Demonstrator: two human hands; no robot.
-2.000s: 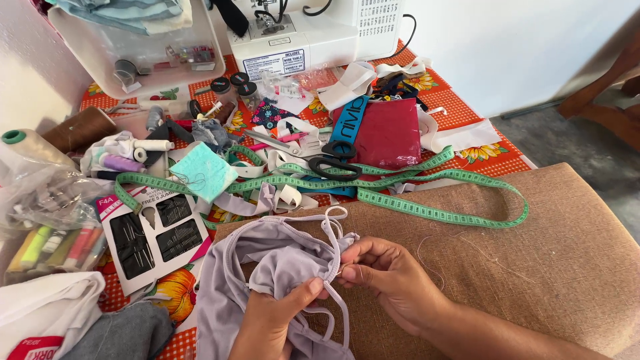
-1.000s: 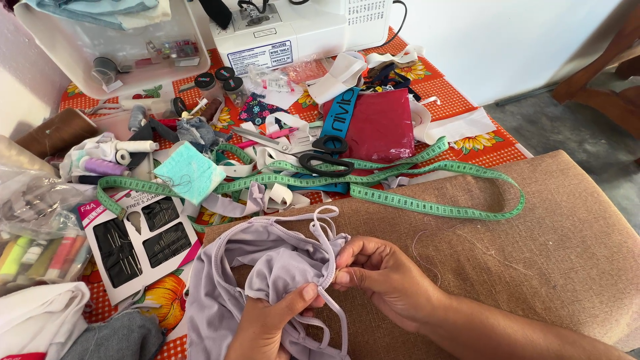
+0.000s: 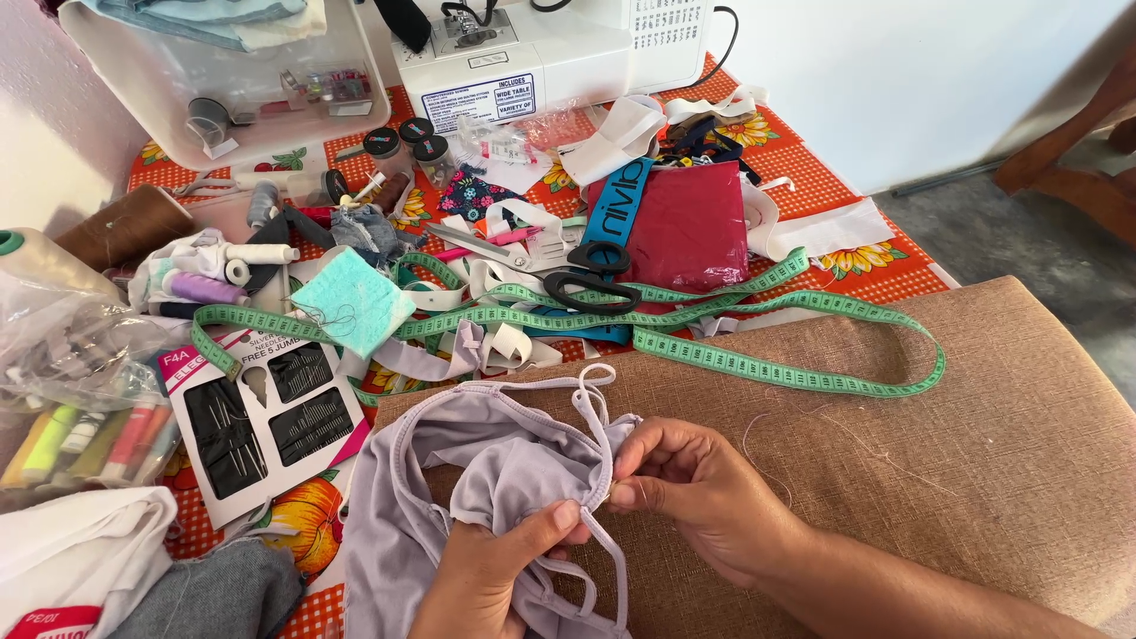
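A lilac garment with thin straps (image 3: 524, 470) lies over the near edge of a brown woven cushion (image 3: 958, 426). My left hand (image 3: 497, 568) grips its fabric from below, thumb on top near the strap joint. My right hand (image 3: 701, 497) pinches the garment's edge beside that joint between thumb and fingertips; something small and pale shows at the fingertips, too small to name. A fine thread (image 3: 874, 451) trails over the cushion to the right of my right hand. The garment hides part of my left fingers.
Beyond the cushion lie a green tape measure (image 3: 737, 357), black-handled scissors (image 3: 590, 288), a turquoise cloth square (image 3: 353, 302) and a needle card (image 3: 266, 417). A white sewing machine (image 3: 568, 62) stands at the back, beside a clear plastic bin (image 3: 248, 151). Thread spools (image 3: 204, 288) are at left.
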